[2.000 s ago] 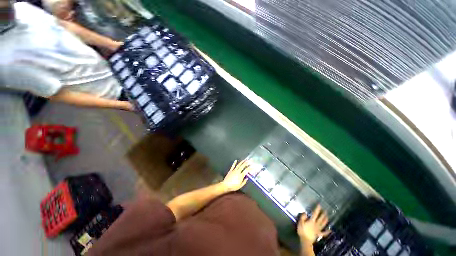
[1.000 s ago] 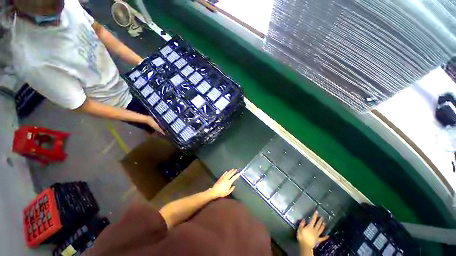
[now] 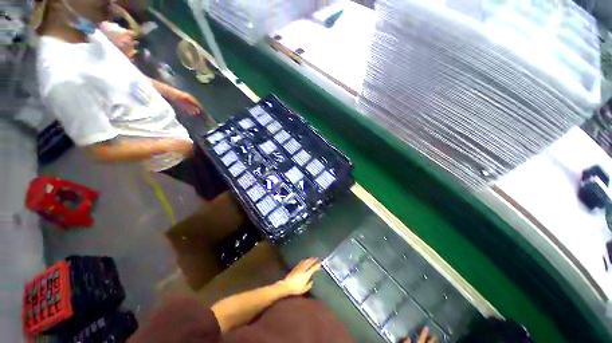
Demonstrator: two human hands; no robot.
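Observation:
A clear blister tray (image 3: 376, 285) with moulded pockets lies flat on the dark-green belt in front of me. My left hand (image 3: 300, 276) is at the tray's near left corner, fingers extended; whether it grips the edge is not clear. My right hand (image 3: 423, 336) is cut off by the bottom edge; only fingertips show, over the tray's near right part. A stack of filled trays (image 3: 275, 171), glossy black with pale keypad patches, sits on the belt beyond the clear tray.
A person in a white shirt (image 3: 111, 94) stands at the left. A tall empty tray stack (image 3: 463, 87) is on the white shelf (image 3: 543, 187). An open carton (image 3: 215, 234) is below the belt. Red item (image 3: 62, 201), crates (image 3: 74, 295) on floor. Clip fan (image 3: 194, 59) farther up; dark object lower right.
The filled stack sits farther right and lower in view; the other person's hands have come off it. The view has shifted, so the clear tray and my hands appear lower, my right hand now mostly cut off.

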